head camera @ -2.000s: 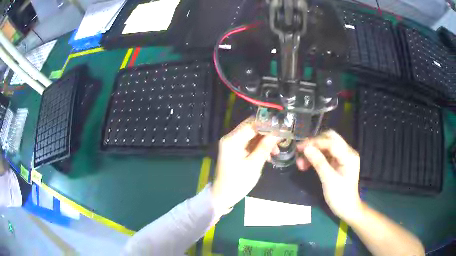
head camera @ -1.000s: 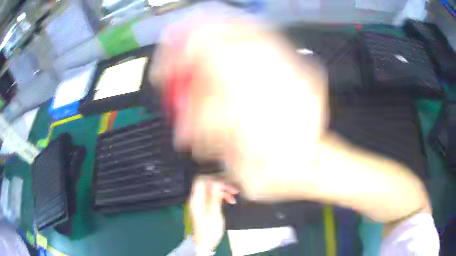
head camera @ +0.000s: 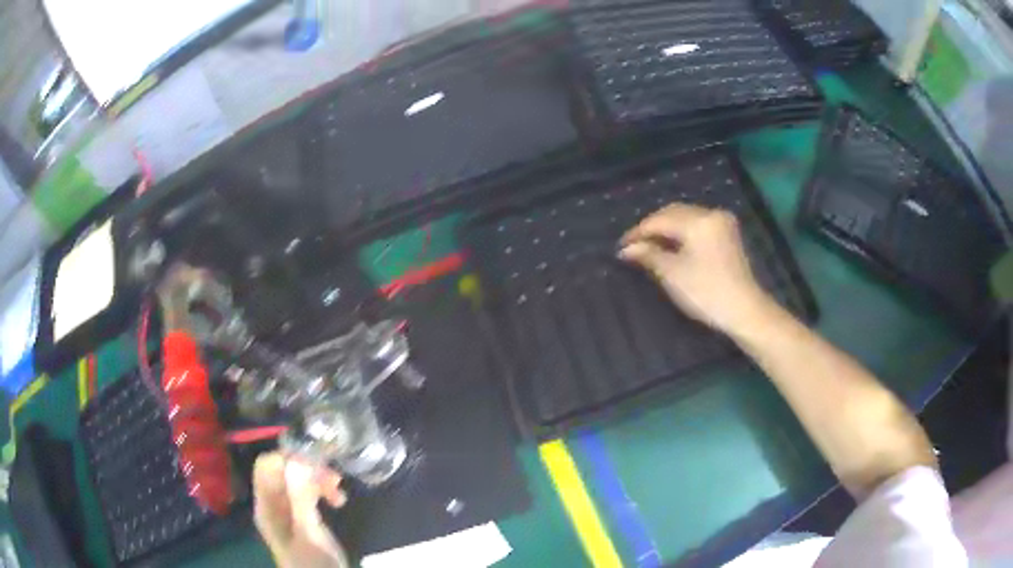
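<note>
The test fixture [head camera: 322, 411] of metal and clear plates stands left of centre. Its red ribbed clamp handle [head camera: 197, 427] points down the frame, with no hand on it. My left hand [head camera: 291, 508] is at the lower left beside the fixture's front, fingers curled, partly cut off by the bottom edge. My right hand [head camera: 694, 266] is over the component tray [head camera: 600, 355] right of the fixture, thumb and finger close together. Whether either hand holds a small component is too blurred to tell. The tray shows light dots in its far rows.
Black trays stand behind [head camera: 467, 144], at the back right [head camera: 689, 78] and far right [head camera: 900, 211]. Another tray [head camera: 139, 466] is partly hidden left of the handle. A white paper slip [head camera: 439, 549] lies in front of the fixture. A pale sheet [head camera: 86, 283] is at left.
The view has swung right. My right hand has moved from the fixture, past the red handle, to the right tray. The red handle now shows clearly. My left hand stays near the fixture's front.
</note>
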